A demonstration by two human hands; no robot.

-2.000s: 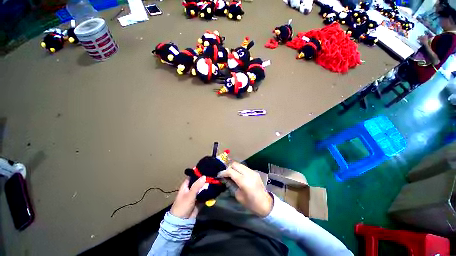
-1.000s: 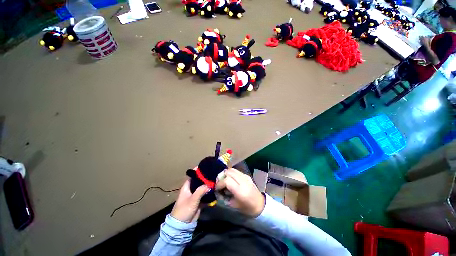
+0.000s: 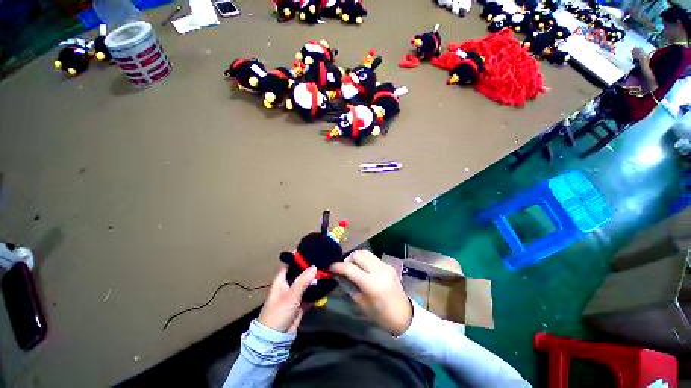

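A black plush penguin (image 3: 317,250) with a red scarf (image 3: 302,261), a small striped party hat (image 3: 338,231) and an upright black loop (image 3: 326,222) is held at the table's edge. My left hand (image 3: 285,297) grips its lower left side, thumb near the scarf. My right hand (image 3: 375,286) is at its right side, with thumb and fingertips pinched together against the body. Whether a needle is between them is too small to tell. A dark thread (image 3: 220,291) trails from the toy to the left over the table.
A pile of penguins (image 3: 309,100) lies mid-table, with a slim white-purple tool (image 3: 380,167) nearer. Red scarf strips (image 3: 509,70) lie at far right, a patterned tub (image 3: 139,54) far left, a phone (image 3: 23,307) near left. A carton (image 3: 471,301) and blue stool (image 3: 545,216) stand right.
The penguin turned in my hands and then back. My right hand moved in closer to the toy and now sits slightly further out again. The pile and thread look unchanged.
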